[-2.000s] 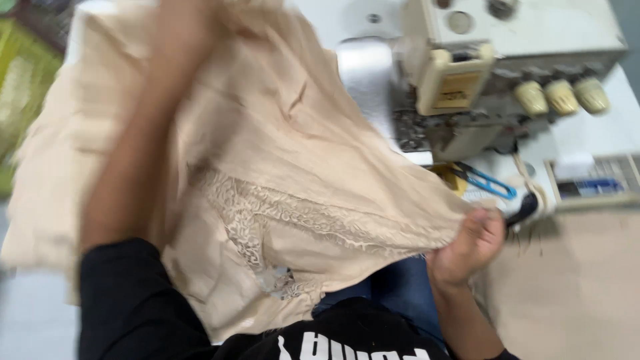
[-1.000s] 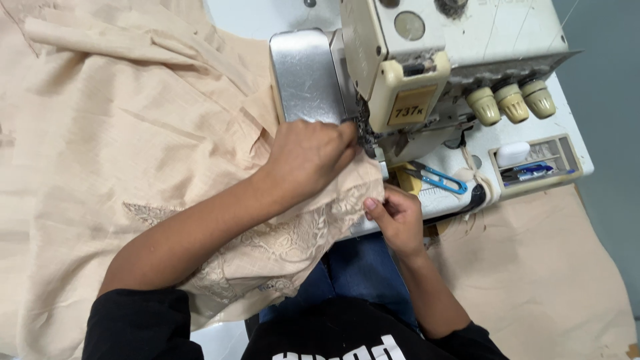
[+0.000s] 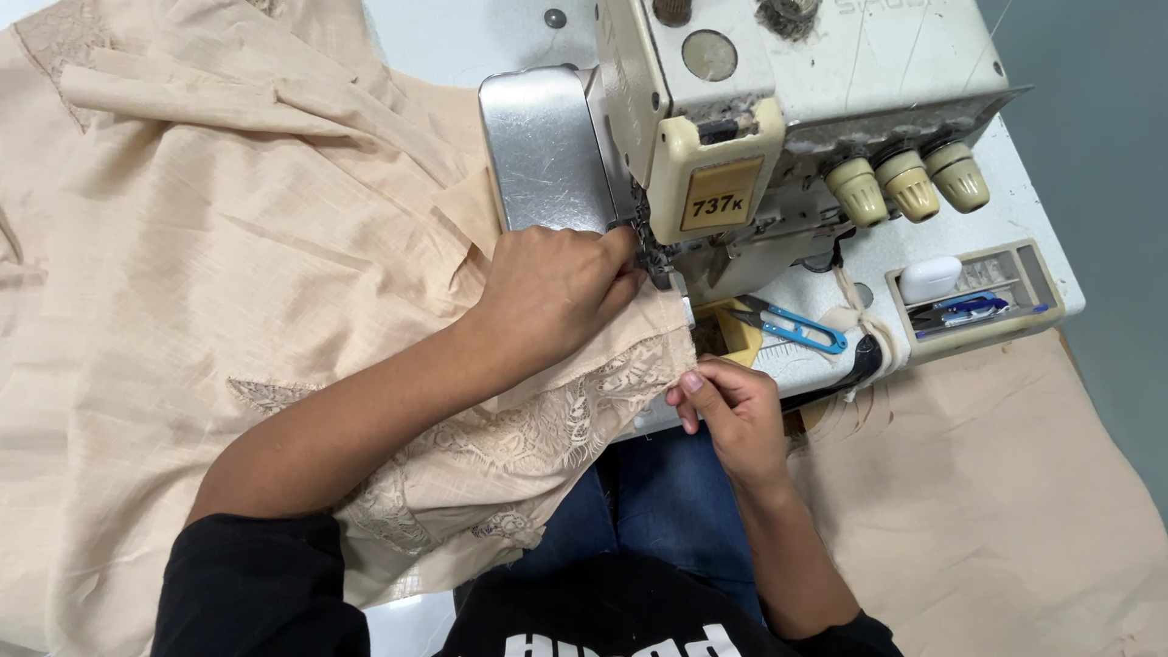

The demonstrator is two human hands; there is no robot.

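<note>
A beige fabric garment piece with lace trim [image 3: 538, 429] spreads over the left of the table, its right edge at the presser foot [image 3: 659, 272] of a white overlock sewing machine [image 3: 876, 64]. My left hand [image 3: 561, 287] lies on the cloth just left of the foot, fingers bent, fingertips partly hidden beside the machine's needle area. Below the foot, my right hand [image 3: 730, 406] pinches the lace-trimmed edge of the cloth between thumb and fingers. The metal cloth plate [image 3: 547, 151] shows behind my left hand.
Blue thread snips [image 3: 803, 328] lie right of a small yellow container [image 3: 744, 342]. Farther right, a built-in tray [image 3: 981, 342] holds a white case and pens. A tied cloth strip [image 3: 862, 319] hangs at the table edge. More beige fabric [image 3: 985, 484] lies at lower right.
Two seconds ago the cloth was lifted and stretched between both hands; one second ago it lay at the presser foot. Since then, both hands have stayed at nearly the same places.
</note>
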